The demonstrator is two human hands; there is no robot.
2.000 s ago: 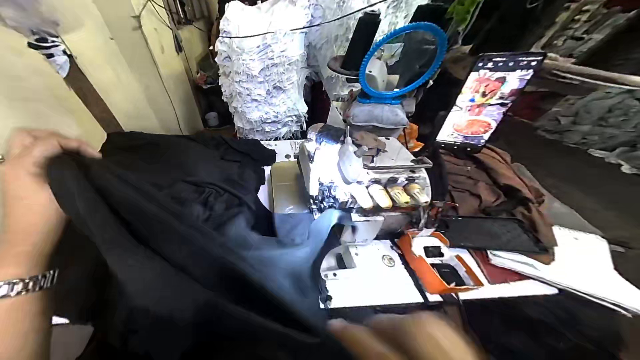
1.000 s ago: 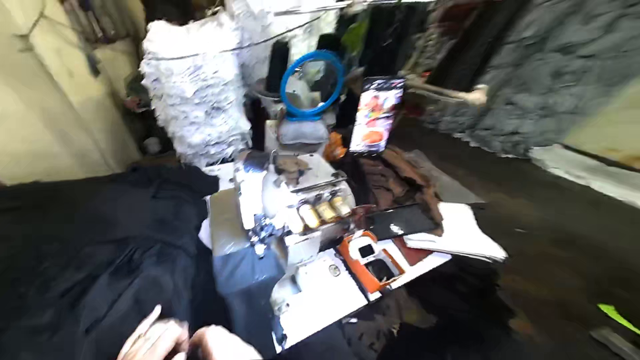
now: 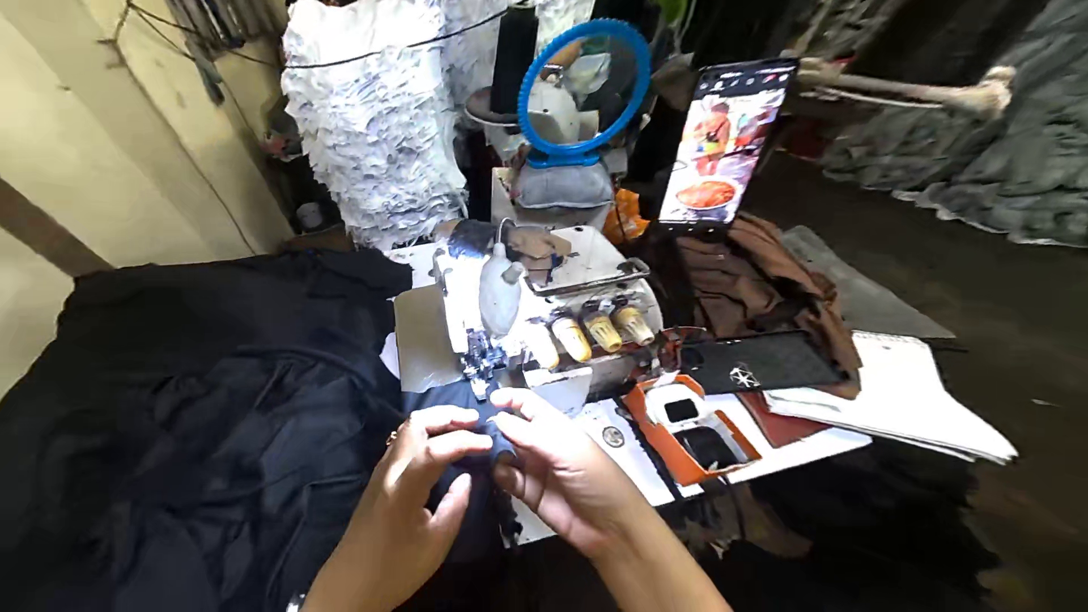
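An overlock sewing machine (image 3: pixel 586 297) stands lit at the centre, with yellowish tension dials along its front. Dark fabric (image 3: pixel 446 408) lies at its presser foot and runs down under both hands. My left hand (image 3: pixel 412 501) rests over this fabric, fingers spread and slightly bent, nothing seen in its grip. My right hand (image 3: pixel 552 476) has a fold of the dark cloth between thumb and fingers, just in front of the needle area. A large heap of black fabric (image 3: pixel 212 442) spreads to the left of the machine.
An orange box (image 3: pixel 693 433) with small items sits right of the machine, beside a black flat case (image 3: pixel 765 361) and white papers (image 3: pixel 901 391). Behind stand a lit phone (image 3: pixel 727 144), a blue-rimmed round mirror (image 3: pixel 585 153) and stacked white cloth (image 3: pixel 374 127). Brown fabric (image 3: pixel 748 280) lies at right.
My hands, wide apart with the black fabric lifted on the left two seconds ago, are now close together at the machine's front. The lifted fabric has come down. The view has shifted.
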